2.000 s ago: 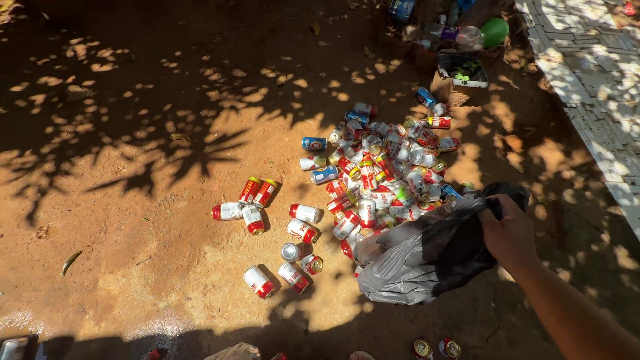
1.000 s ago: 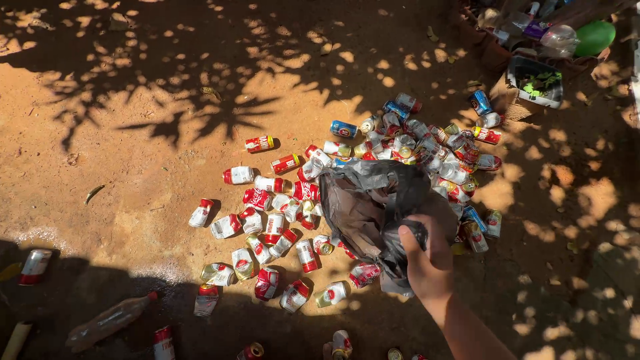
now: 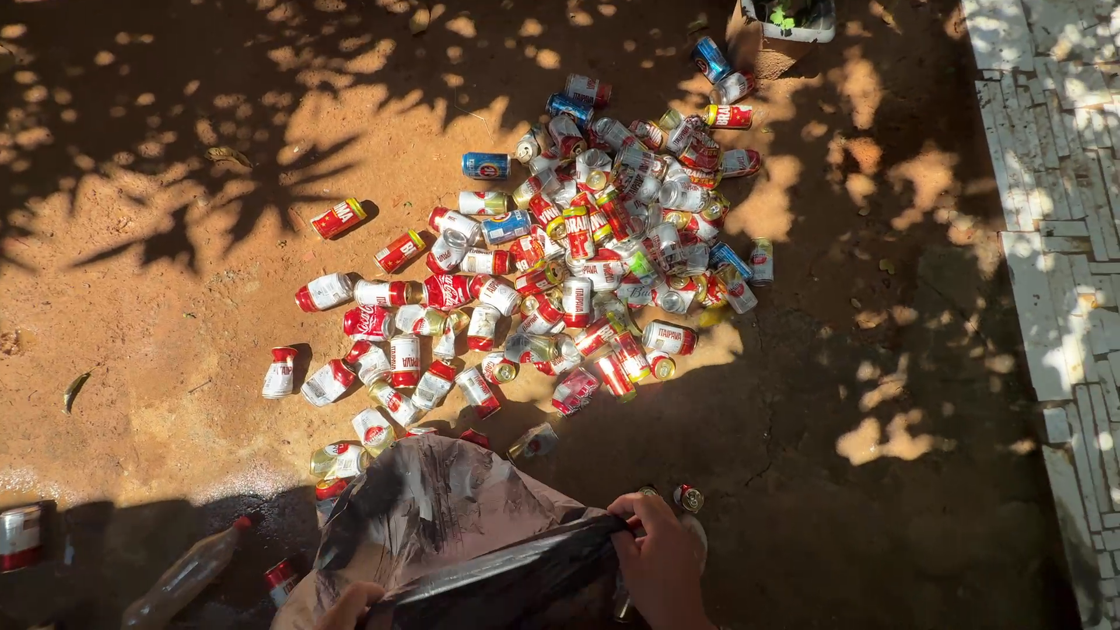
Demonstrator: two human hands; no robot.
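Note:
Near the bottom of the view my right hand pinches the right edge of a black plastic bag. My left hand, cut off by the bottom edge, grips the bag's left side. The bag's mouth is spread between both hands; how much is inside cannot be told. Beyond it a wide heap of drink cans, red, white and blue, many of them crushed, lies on the bare ground. A red Coca-Cola can lies among them. A blue can rests at the heap's upper left edge.
A clear plastic bottle with a red cap lies at the lower left, near a red and white can. A planter with a green plant stands at the top. Light stone paving runs along the right side.
More cans lie on the ground at the heap's left than two seconds ago. The bag has moved from over the heap to nearer me, and my left hand has come into view on it.

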